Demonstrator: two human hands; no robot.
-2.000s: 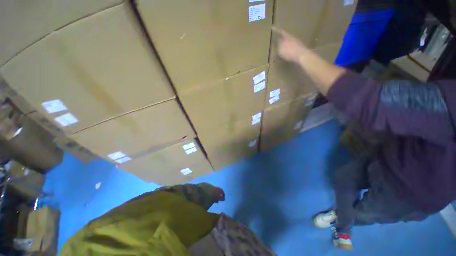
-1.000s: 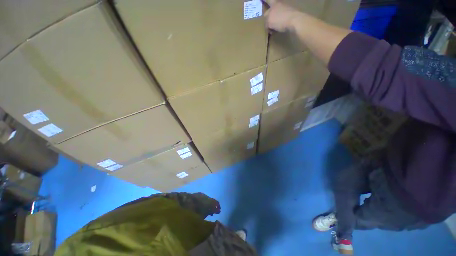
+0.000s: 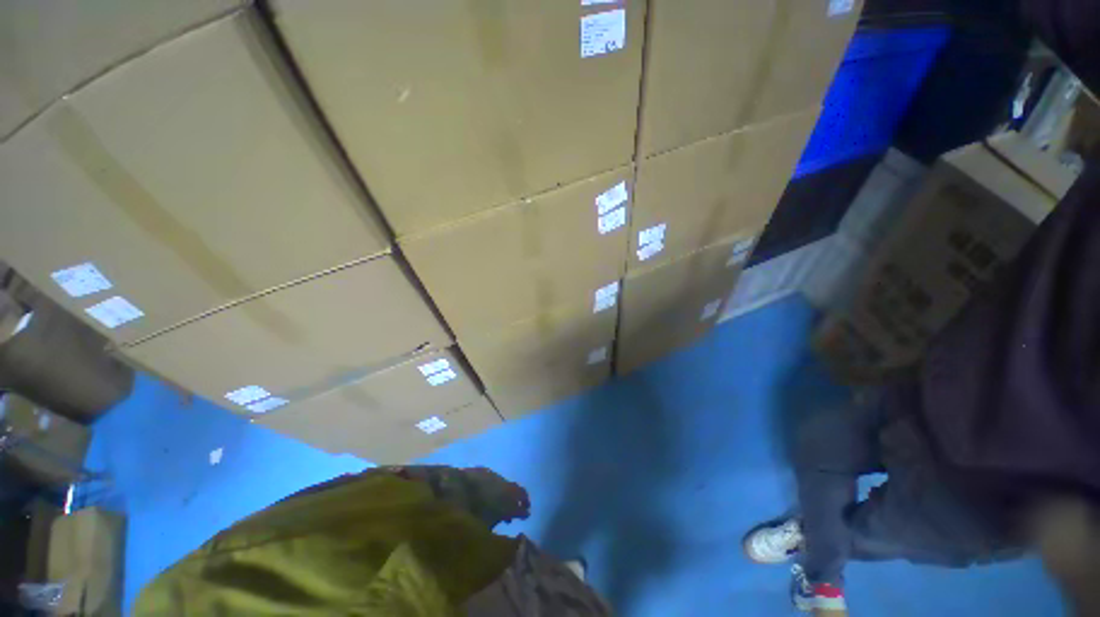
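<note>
Large plain brown cartons stand in tall columns in front of me: one at upper left [image 3: 181,181], one at upper centre [image 3: 446,109], one at upper right [image 3: 742,72]. White shipping labels in pairs [image 3: 612,207] sit near their edges, and darker tape bands run down their faces. A mustard-green sleeve [image 3: 350,542] with a patterned sleeve cover [image 3: 464,488] crosses the bottom of the picture, below the stacks and apart from them. Neither my left hand nor my right hand can be made out.
A person in a dark top [image 3: 1013,374] stands at right on the blue floor [image 3: 676,446]. A blue bin [image 3: 875,90] and a printed carton [image 3: 923,265] are behind the stacks at right. Smaller cartons [image 3: 87,560] lie along the left edge.
The other person's pointing hand has left the carton seam; their arm has come down and back to the right. More of the blue bin and printed carton shows. My sleeve has barely moved.
</note>
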